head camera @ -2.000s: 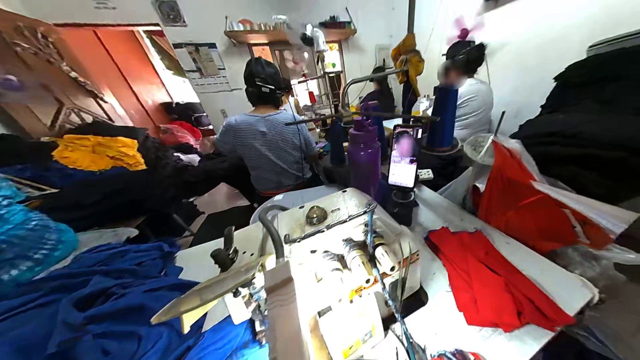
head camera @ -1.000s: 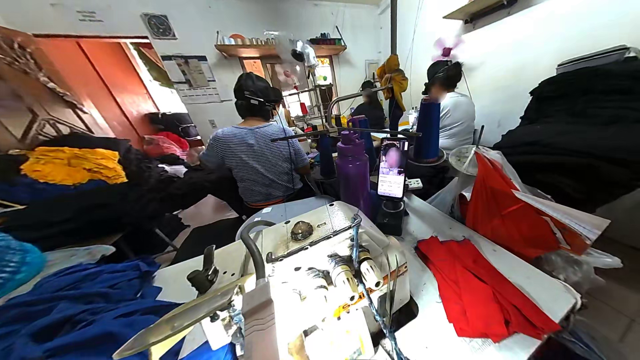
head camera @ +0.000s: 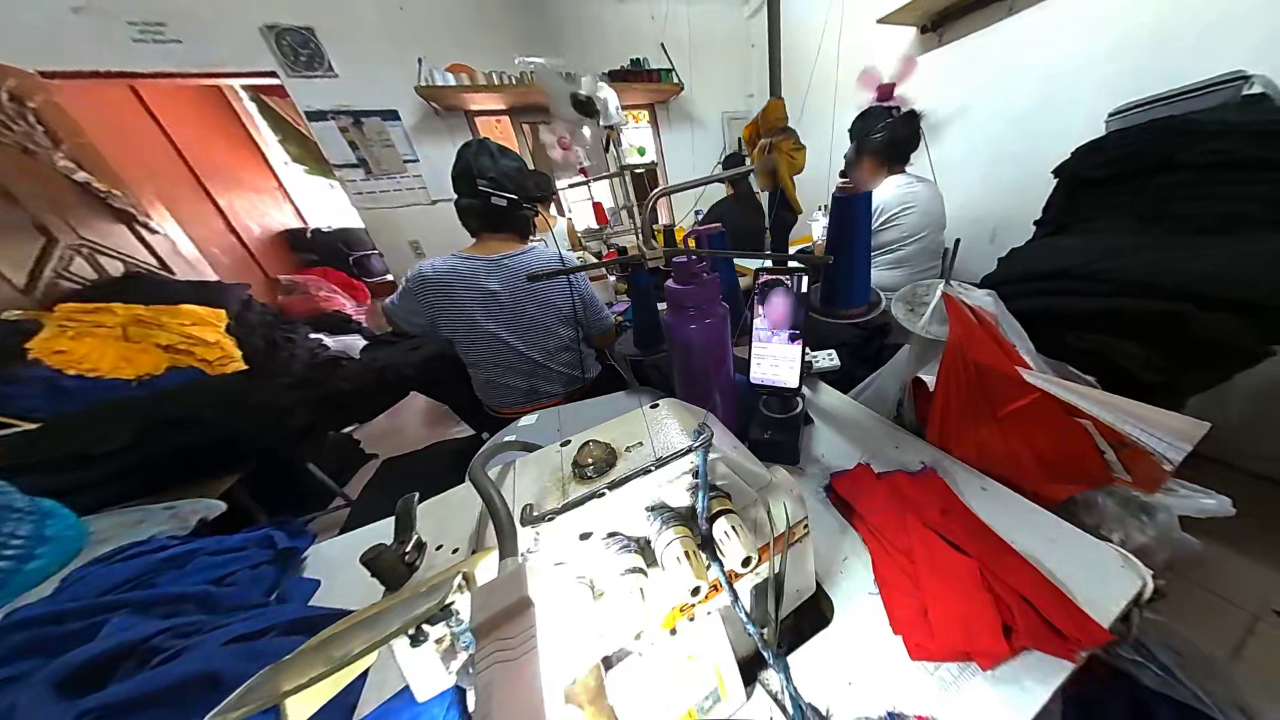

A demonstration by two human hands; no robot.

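Observation:
Neither of my hands can be made out. A small tan patch at the lower edge, beside the glare, may be a fingertip, but it is too unclear to tell. An overlock sewing machine [head camera: 610, 460] fills the lower middle, with tension dials [head camera: 680, 555] on its front and a twisted blue cord [head camera: 725, 575] hanging across it. Red fabric [head camera: 960, 565] lies on the white table at its right. Blue fabric [head camera: 170, 620] is heaped at the lower left. Behind the machine stand a purple bottle [head camera: 697, 345] and a propped phone [head camera: 778, 330] with its screen lit.
Blue thread cones [head camera: 848, 250] stand behind the table. A red cloth in a plastic bag [head camera: 1010, 400] is at the right, below stacked black fabric [head camera: 1150, 220]. A person in a striped shirt [head camera: 500, 320] sits ahead; others sit farther back. Yellow cloth [head camera: 140, 338] tops a dark pile at left.

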